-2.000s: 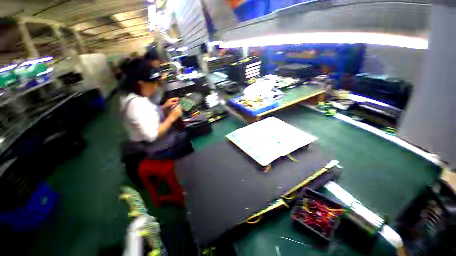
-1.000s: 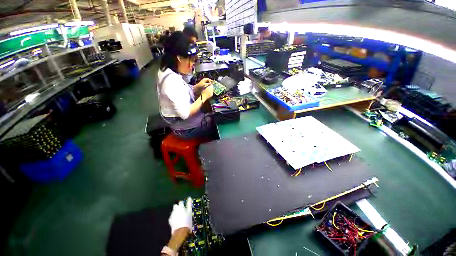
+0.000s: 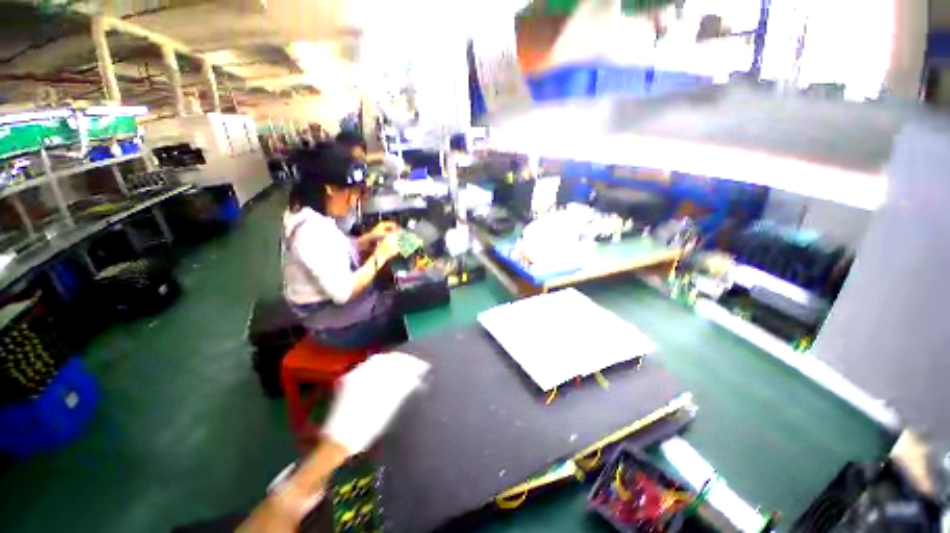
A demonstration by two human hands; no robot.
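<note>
My left hand (image 3: 377, 401), in a white glove and blurred, is over the left edge of the black sheet (image 3: 490, 416). Its fingers cannot be made out, and I cannot tell whether it holds anything. A green circuit board with yellow parts (image 3: 357, 502) shows below the hand at the bottom edge. A white panel (image 3: 568, 335) lies on the black sheet with short yellow wires at its near edge. My right hand is not clearly in view.
A black wire tray (image 3: 638, 498) with red and yellow wires stands on the green mat. A person (image 3: 318, 255) sits on a red stool (image 3: 313, 366) to the left, handling a small board. A blue bin (image 3: 47, 408) is at far left. A blue tray (image 3: 521, 260) is behind.
My left hand has moved up from the green circuit board to the black sheet's left edge. The camera view has shifted, so the bench sits lower and further left.
</note>
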